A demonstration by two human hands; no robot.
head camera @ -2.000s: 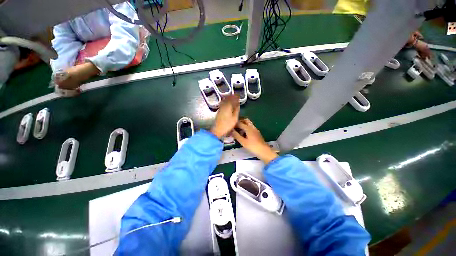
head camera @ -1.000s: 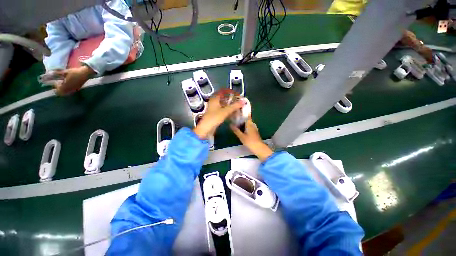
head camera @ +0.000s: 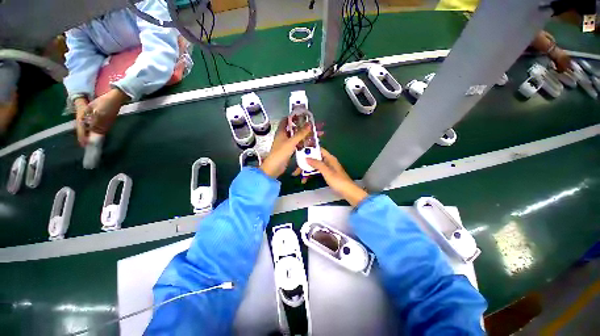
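My left hand (head camera: 281, 146) and my right hand (head camera: 331, 172) hold one white oval housing shell (head camera: 308, 156) above the green conveyor belt. Its slot end points away from me and its round dark dot is at the near end. My left fingers lie across the slot; my right fingers grip the near end. On the white sheet (head camera: 250, 312) below lie a parts holder housing (head camera: 356, 255) with brown contents in its opening, a long black-and-white housing (head camera: 290, 271) beside it, and a spare housing (head camera: 464, 242) at the right edge.
More white shells stand on the belt (head camera: 158, 141), several at left and several behind my hands. A slanting grey post (head camera: 437, 98) rises right of my hands. A coworker's hands (head camera: 99, 118) are at upper left, another's hand (head camera: 558, 58) at upper right. A white cord crosses my left sleeve.
The shell in my hands has turned from a blurred, tilted pose to lengthwise, slot showing. The belt's shells have shifted left. The coworker at upper left now holds a pale piece lower over the belt.
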